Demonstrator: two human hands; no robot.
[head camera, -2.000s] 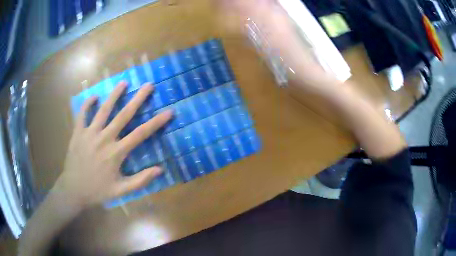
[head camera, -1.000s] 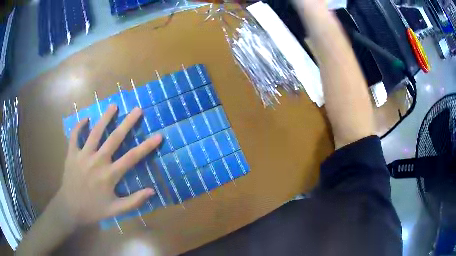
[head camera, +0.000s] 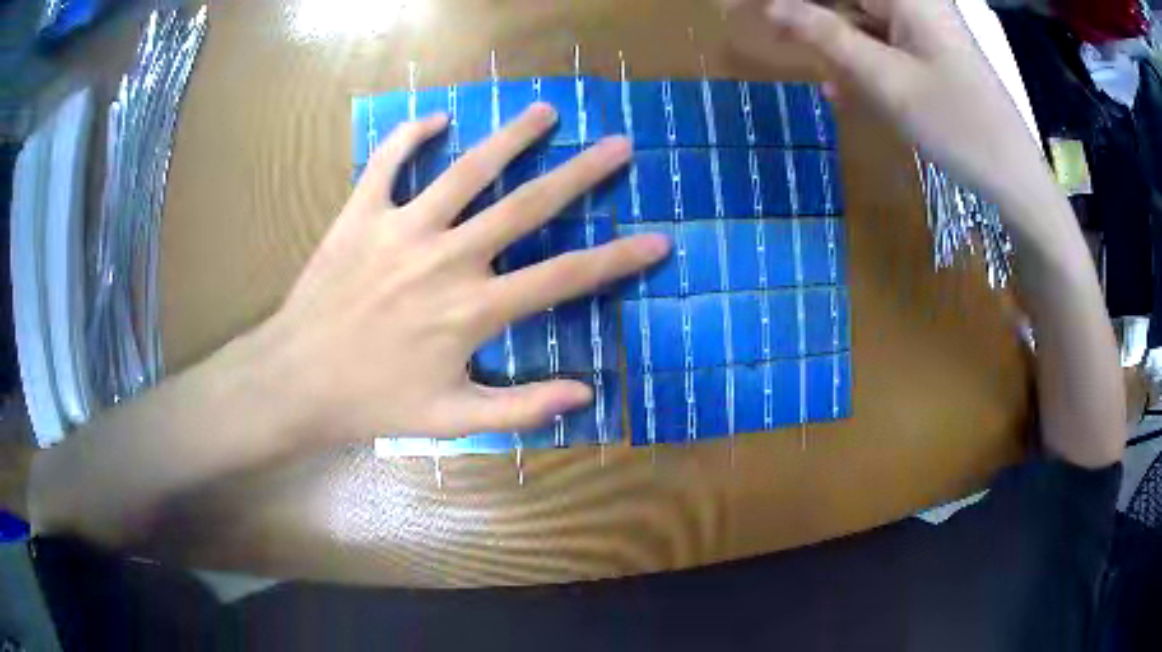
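Observation:
A blue solar cell panel (head camera: 739, 255) lies flat on the brown wood-look tabletop (head camera: 892, 433), with thin tabbing ribbons poking past its upper and lower edges. My left hand (head camera: 472, 280) lies spread, palm down, on the panel's left half and covers part of it. My right hand (head camera: 854, 38) is over the panel's upper right corner, fingers bent, partly blurred. The frames do not show clearly whether it holds anything.
Bundles of silver ribbons (head camera: 143, 204) lie at the left, beside white strips (head camera: 57, 255). More ribbons (head camera: 962, 223) lie at the right, partly behind my right forearm. A small yellow square (head camera: 1070, 166) and dark objects are at the far right.
The view has turned towards the left and the panel now appears straighter. My right hand has come back from the far right to the panel's upper right corner. My left hand stays on the panel.

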